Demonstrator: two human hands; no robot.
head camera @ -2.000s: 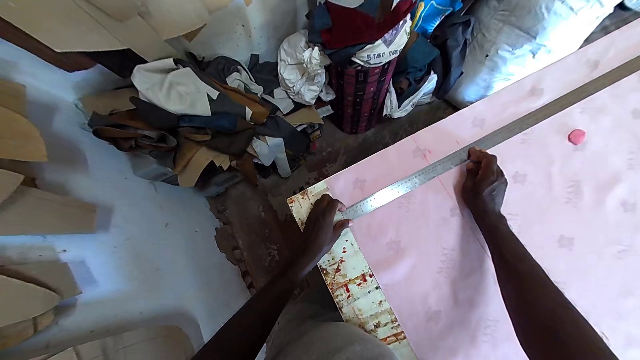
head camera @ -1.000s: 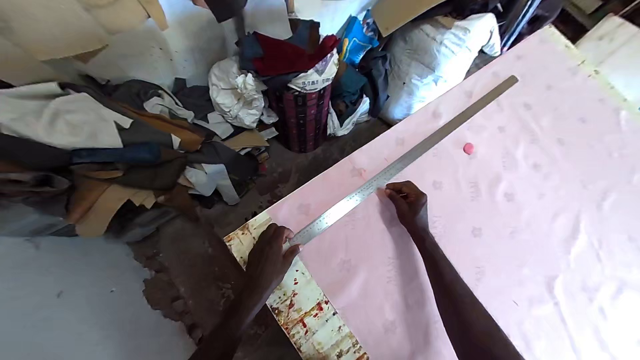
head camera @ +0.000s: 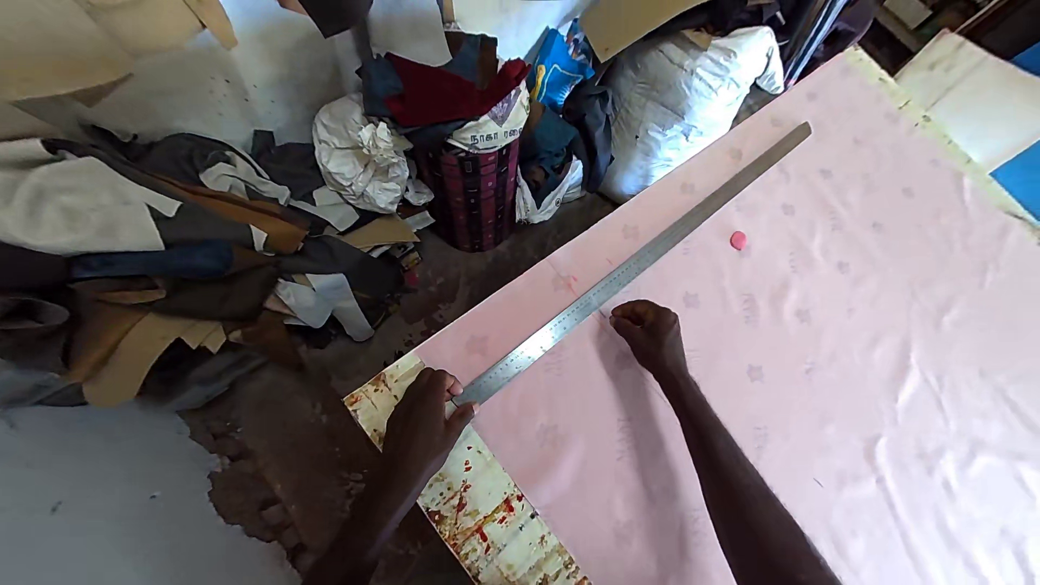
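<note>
A long steel ruler (head camera: 621, 276) lies diagonally over pink patterned sheet material (head camera: 780, 357) spread on a table. My left hand (head camera: 426, 414) grips the ruler's near end between thumb and fingers, at the sheet's left edge. Just below the ruler's middle is my right hand (head camera: 650, 333), its fingertips pinched together around a small thin item, perhaps a pen or needle, too small to name. Faint reddish marks show on the sheet above the ruler. A small pink disc, perhaps chalk (head camera: 738, 240), rests on the sheet to the right of the ruler.
The stained table end (head camera: 487, 512) shows at lower left. Beyond the table's far edge stand a dark checked bin (head camera: 479, 195) heaped with cloth scraps and a stuffed white sack (head camera: 682, 106). Piled offcuts (head camera: 203, 268) lie at left, beside a white wall. Cream sheets lie at upper right.
My right hand has left the ruler's edge, which it touched two seconds ago, and is now a little below it. My left hand stays at the ruler's end. The view has shifted.
</note>
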